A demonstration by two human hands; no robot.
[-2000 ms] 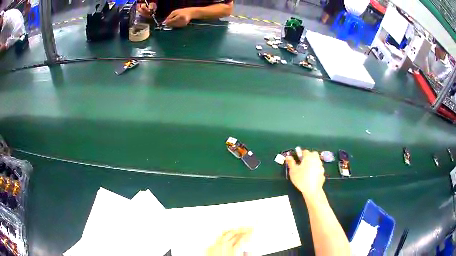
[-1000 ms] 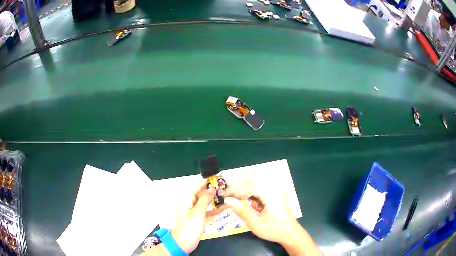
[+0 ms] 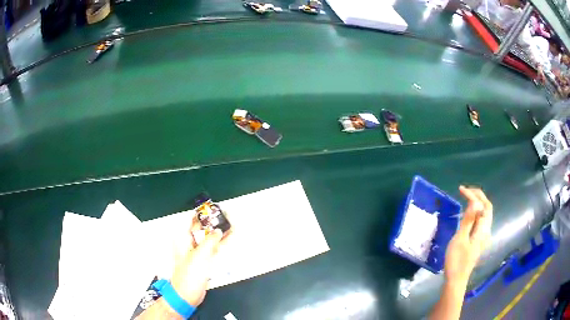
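My left hand (image 3: 197,259), with a blue wristband (image 3: 175,299), holds a small device assembly (image 3: 212,219) over the long white sheet (image 3: 275,225). Its orange and silver inside faces up, and a dark part juts out at its far end. My right hand (image 3: 469,237) is at the right rim of the blue parts bin (image 3: 445,199). A faint thin line shows at its fingers; I cannot tell if it holds something. White slips (image 3: 417,232) lie in the bin.
Overlapping white papers (image 3: 94,269) lie at the left. Several device units, one near the middle (image 3: 256,127), lie on the green conveyor belt (image 3: 156,119) beyond the bench edge. A white slab (image 3: 369,14) is at the far side. A white fan unit (image 3: 550,144) stands far right.
The view has shifted right. My right hand has left the device and moved right to the blue bin. My left hand still holds the device, taken from the belt area earlier.
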